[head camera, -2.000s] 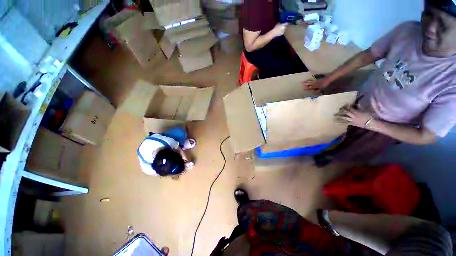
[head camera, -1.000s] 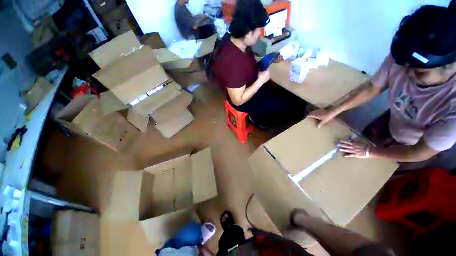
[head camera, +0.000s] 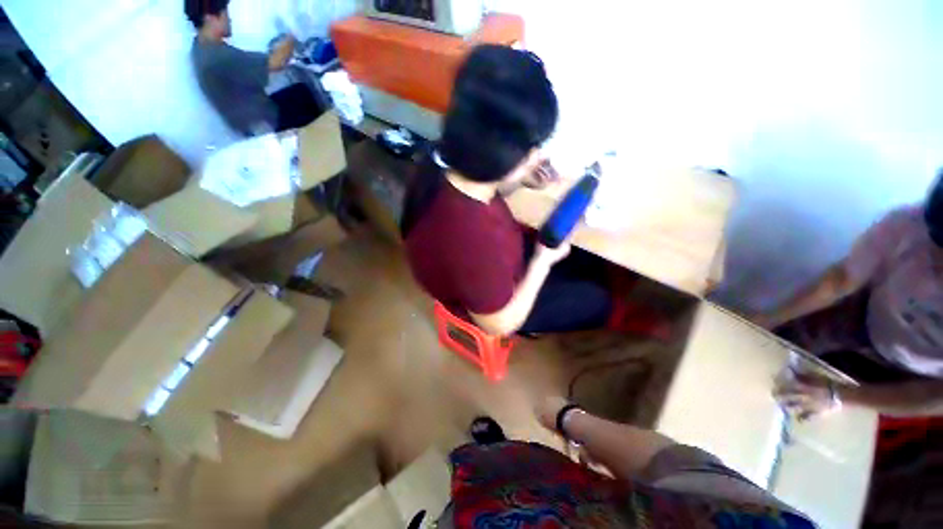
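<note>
My right hand (head camera: 553, 409) is small and blurred at the lower middle, just beyond a dark band on the wrist. I cannot tell whether it holds anything. My left hand is not in view. A large brown carton (head camera: 713, 387) stands at the lower right with its top flaps down and a pale strip along the seam. Another person's hand lies on its top. My right forearm passes in front of the carton's near left side. I cannot see my right hand touching it.
A person in a dark red shirt sits on a red-orange stool (head camera: 478, 343) at a wooden table (head camera: 662, 232), holding a blue handheld tool (head camera: 569, 213). Open cartons (head camera: 155, 325) crowd the left; one holds clear plastic (head camera: 248, 170). Another person sits at the back left, near an orange machine (head camera: 398, 62).
The view has swung upward and left, towards the seated workers. The phone-like slab at the lower left two seconds ago and the crouching person are out of view.
</note>
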